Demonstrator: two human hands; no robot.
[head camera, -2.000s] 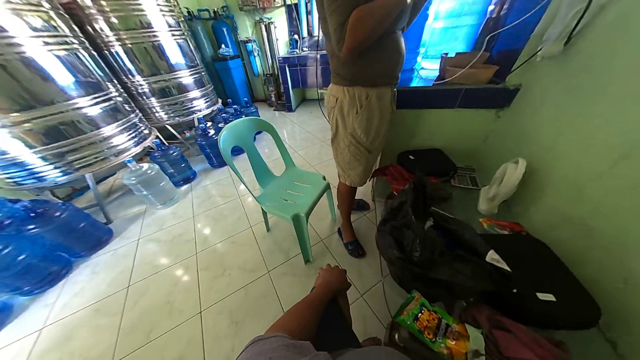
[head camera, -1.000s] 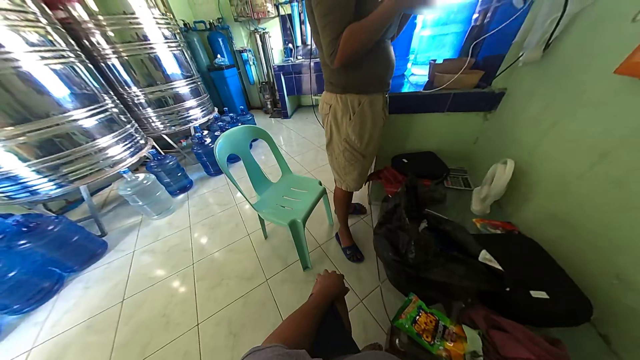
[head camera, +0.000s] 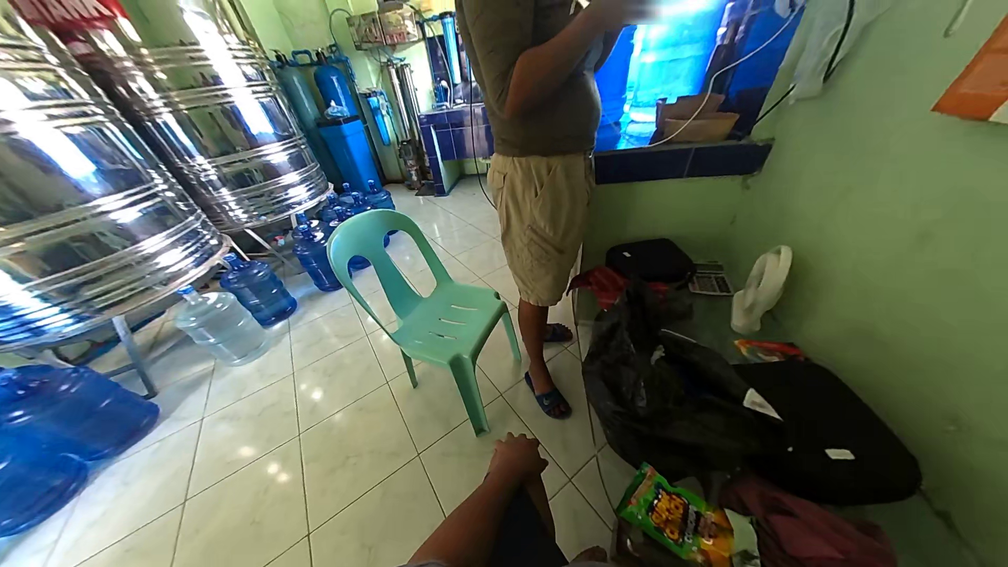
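Observation:
My left hand (head camera: 513, 458) rests over my right hand (head camera: 539, 465) at the bottom centre, the two clasped together above my dark-clothed leg (head camera: 524, 535). How the fingers of my right hand lie is mostly hidden. No object shows in either hand. Just beyond them is a green plastic chair (head camera: 445, 319), its front leg ending close above my hands in the view. To the right of my hands, a green snack packet (head camera: 669, 512) lies by a black plastic bag (head camera: 654, 394).
A person in khaki shorts (head camera: 543, 220) stands behind the chair, one slippered foot (head camera: 549, 396) near my hands. Blue water jugs (head camera: 260, 290) and a clear jug (head camera: 223, 327) stand at left below steel tanks (head camera: 228, 118). A black case (head camera: 835, 433) and calculator (head camera: 710, 279) lie at right.

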